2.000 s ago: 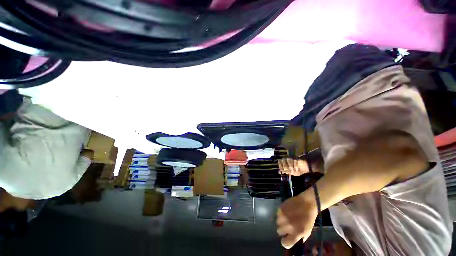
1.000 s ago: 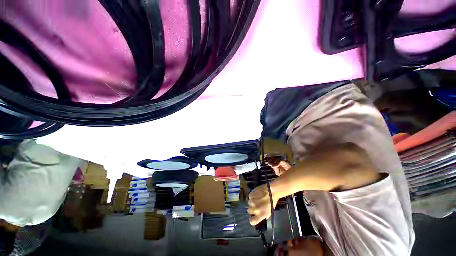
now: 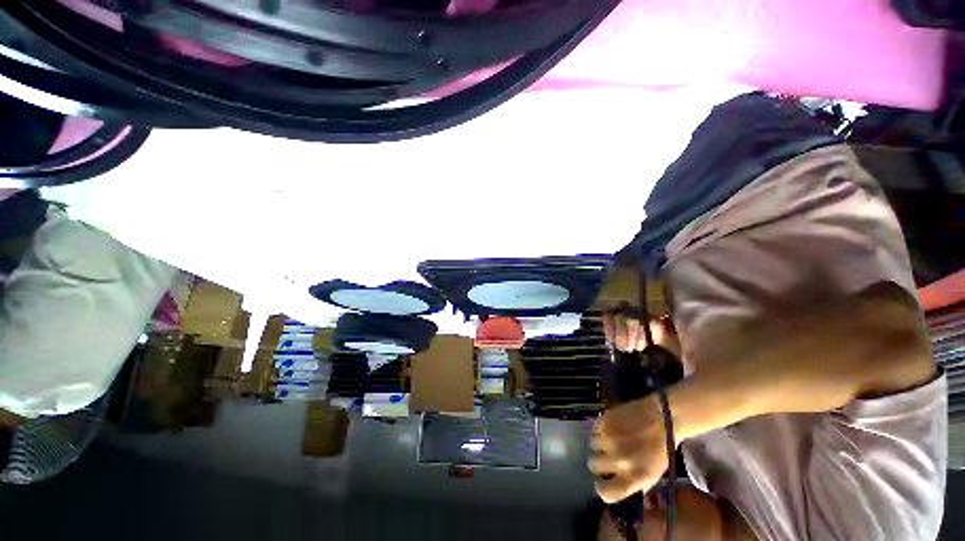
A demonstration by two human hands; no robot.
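The picture is upside down. Neither my left hand nor my right hand is in view. Nearest are large black loops (image 3: 349,111), curved and bundled over a pink surface (image 3: 804,48), cut off by the upper left edge. Bright white sheeting (image 3: 370,206) lies beyond them. A black framed panel (image 3: 582,277) with a pale oval centre lies at the sheeting's far side. A round black-rimmed disc (image 3: 376,299) with a pale face is beside it.
Another person (image 3: 783,243) in a beige shirt grips a dark tool with a cable in one fist (image 3: 635,449). A second person's pale shirt (image 3: 79,317) is at left. Cartons (image 3: 442,373), a red item (image 3: 499,332) and a fan (image 3: 53,449) are behind.
The view swung away and back, so it nearly matches two seconds ago. The fan now shows at left. The beige-shirted person's fist still holds the dark tool.
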